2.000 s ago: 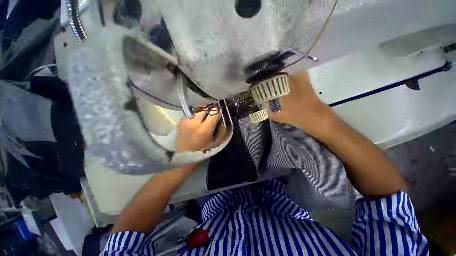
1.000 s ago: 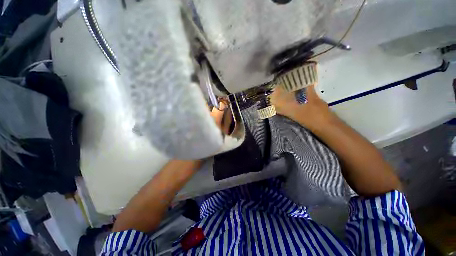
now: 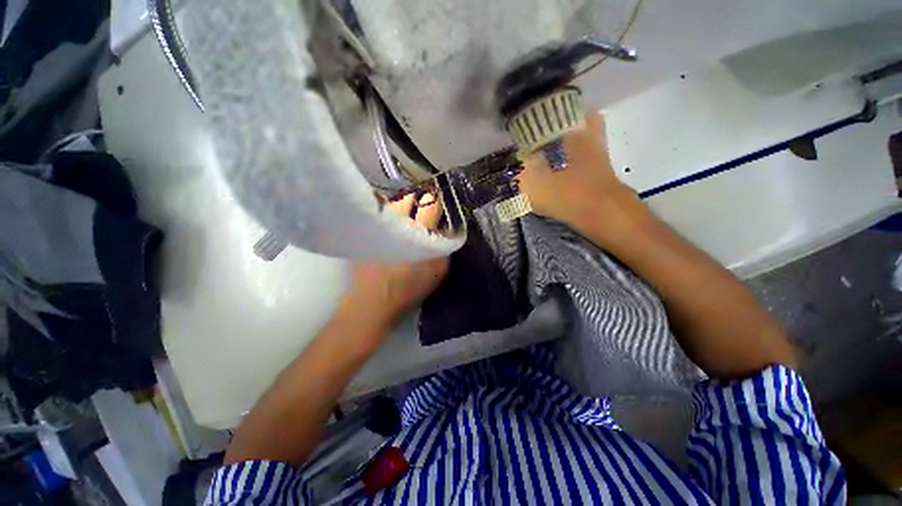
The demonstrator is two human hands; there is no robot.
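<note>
A dark cuff (image 3: 470, 296) lies at the front edge of the white sewing machine bed, joined to a grey fine-striped sleeve panel (image 3: 603, 306) that hangs into the lap. My left hand (image 3: 396, 282) is at the cuff's left edge; its curled fingertips show through the guard opening by the needle area, the rest partly covered by the machine. My right hand (image 3: 569, 188) is right of the needle area, above the sleeve; its fingertips are partly hidden behind the ribbed cream dial (image 3: 546, 117) and small ribbed part (image 3: 513, 207). Needle and presser foot are too blurred to tell.
The pale machine head (image 3: 267, 128) hangs over the work at upper left and centre. A silver flexible neck (image 3: 178, 54) stands behind it. Grey and dark garments (image 3: 69, 247) are piled at left. A white bin (image 3: 138, 425) is below them. A red object (image 3: 385, 468) is at the lap.
The view has shifted, so the machine head appears to move. More of my left hand shows than a second ago, its palm beside the cuff. My right hand stays by the dial. The cuff has barely moved.
</note>
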